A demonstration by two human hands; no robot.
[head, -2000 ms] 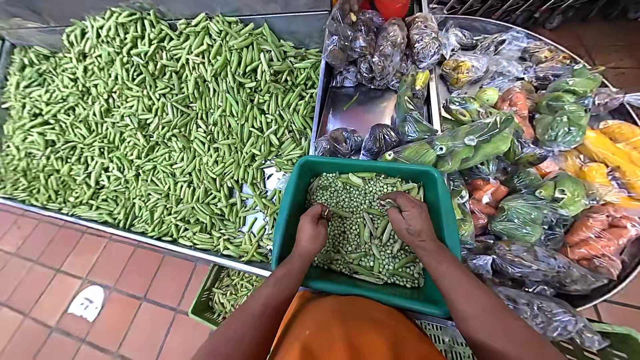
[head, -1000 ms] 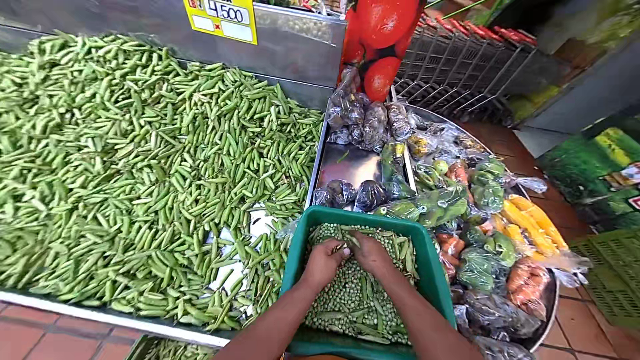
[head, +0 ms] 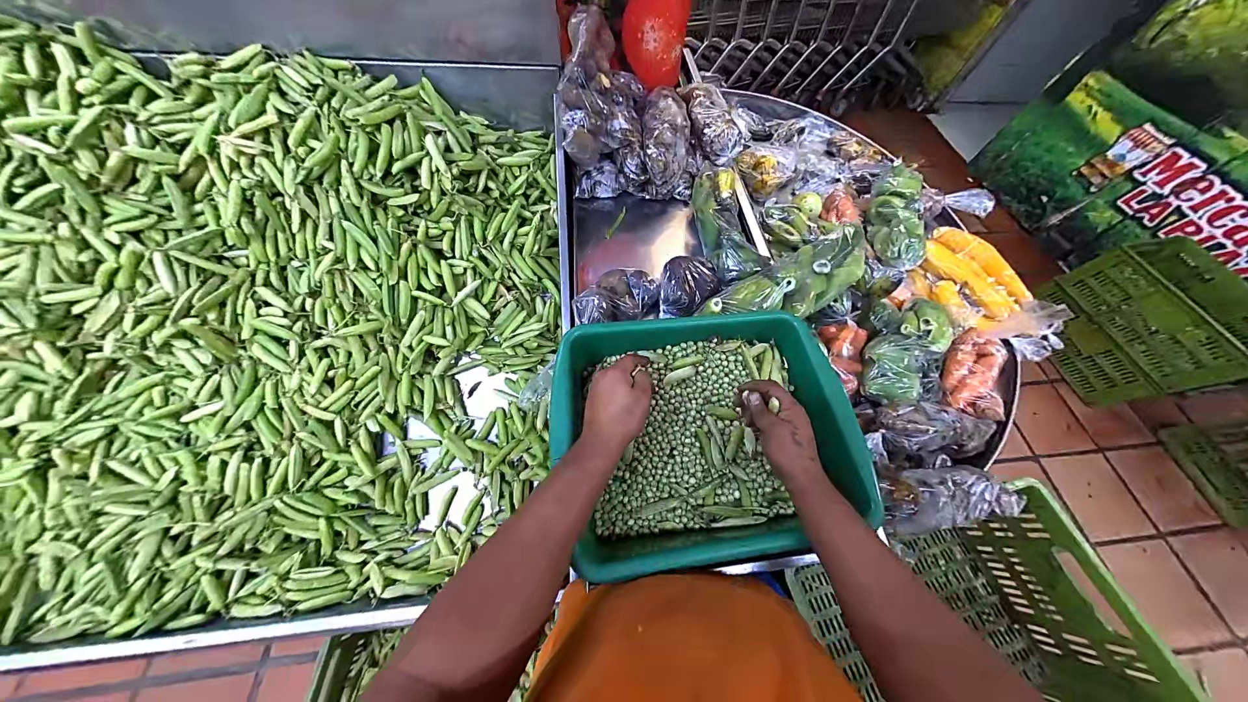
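Observation:
A green plastic tub (head: 848, 429) rests before me at the corner of the display, holding shelled green peas (head: 682, 419) and several pods. Over its left part is my left hand (head: 619, 398), fingers curled, a small bit of something dark near the fingertips; what it grips is unclear. My right hand (head: 778, 424) is over the right part of the tub, with a pea pod (head: 772, 403) between thumb and fingers. The two hands are apart, with peas and loose pods (head: 717, 444) between them. A wide heap of pea pods (head: 292, 322) fills the metal bin to the left.
Bagged vegetables (head: 897, 366) crowd a round metal tray on the right. Green plastic crates (head: 1150, 317) stand on the tiled floor (head: 1102, 487), and another crate (head: 985, 585) is at my lower right. The bin's metal edge (head: 205, 639) runs along the front left.
One second ago my hands were together over the tub; now they are apart, the left over its left part and the right over its right part. The view has shifted.

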